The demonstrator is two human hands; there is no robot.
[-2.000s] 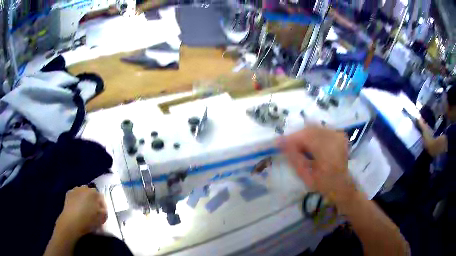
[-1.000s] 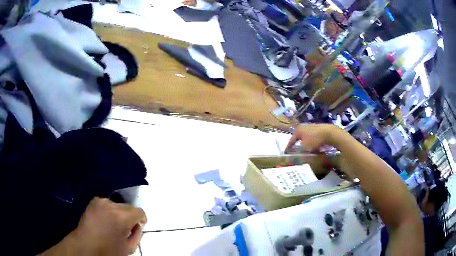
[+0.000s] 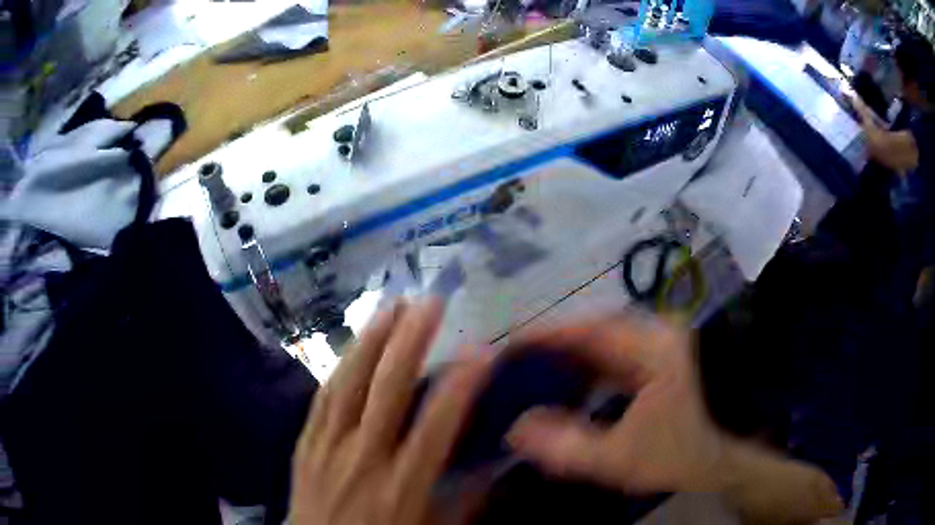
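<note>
The white sewing machine (image 3: 451,154) with a blue stripe lies across the view. My left hand (image 3: 390,431) is blurred in front of it, its fingers pointing up towards the arm. My right hand (image 3: 625,420) is to its right, thumb and fingers curved. Dark cloth (image 3: 513,395) shows between the hands; blur hides whether either hand grips it. A small white piece (image 3: 367,308) shows near the needle area, just above my left fingertips. A navy garment panel (image 3: 144,379) hangs at the left.
Scissors with dark and yellow loops (image 3: 682,279) lie right of the hands. Small grey pieces (image 3: 513,254) are below the arm. Pale cloth with black edges (image 3: 82,185) is heaped at left. White cloth (image 3: 754,195) is at the right end. A person (image 3: 902,144) is at far right.
My right hand has come back from the box behind the machine to the front. My left hand has moved right, off the navy cloth at the left. The view has swung back over the machine.
</note>
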